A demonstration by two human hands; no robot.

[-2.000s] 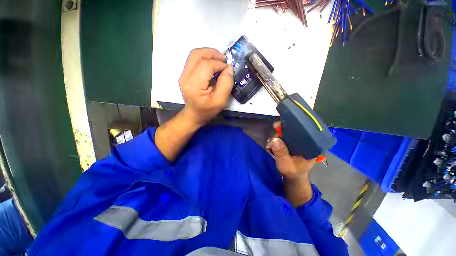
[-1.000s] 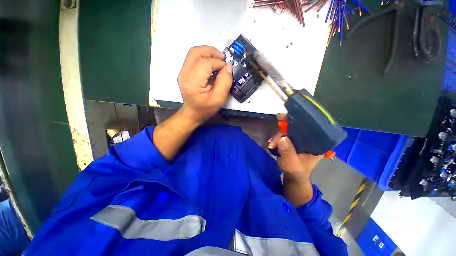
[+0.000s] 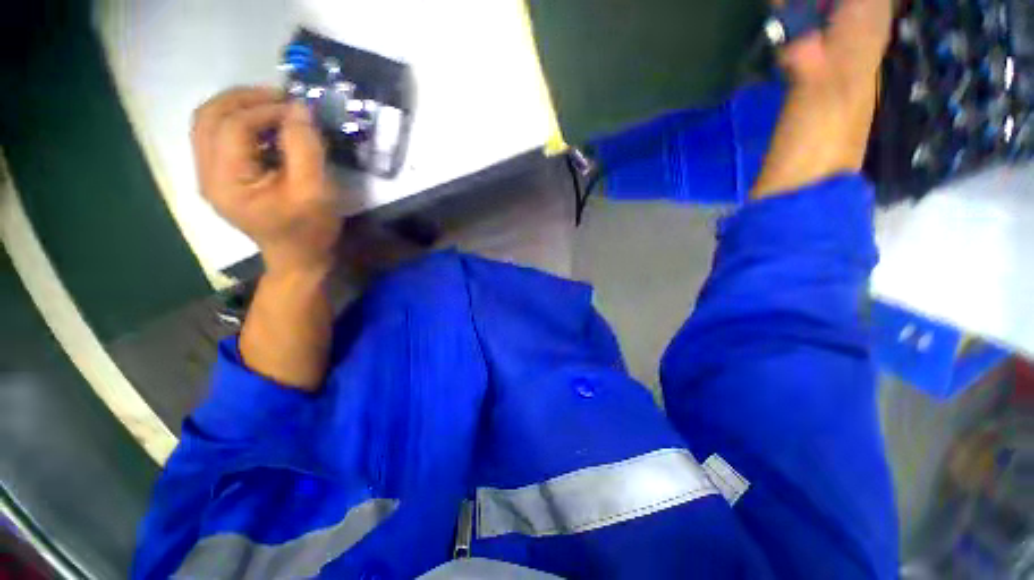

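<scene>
A palm-sized black module (image 3: 380, 85) with shiny metal bits and a bright blue component at its upper left lies on the white work sheet (image 3: 465, 68). My left hand (image 3: 267, 176) is at its left edge, with thumb and fingers pinched on it; the fingertips' exact hold is blurred. My right hand (image 3: 839, 57) is at the top right, partly cut off by the upper edge. It holds a small dark part (image 3: 803, 16) with a shiny bit, blurred, perhaps another module. The soldering gun is not in view.
A dark tray of modules (image 3: 964, 91) is at the right, beside my right hand. A blue bin (image 3: 669, 153) is below the green bench top (image 3: 646, 57). A white surface (image 3: 952, 249) lies under the tray. A cream rail (image 3: 85, 340) runs down the left.
The view has swung right. My right hand has let go of the soldering gun and moved to the tray side, now holding a small dark part. My left hand is still at the module.
</scene>
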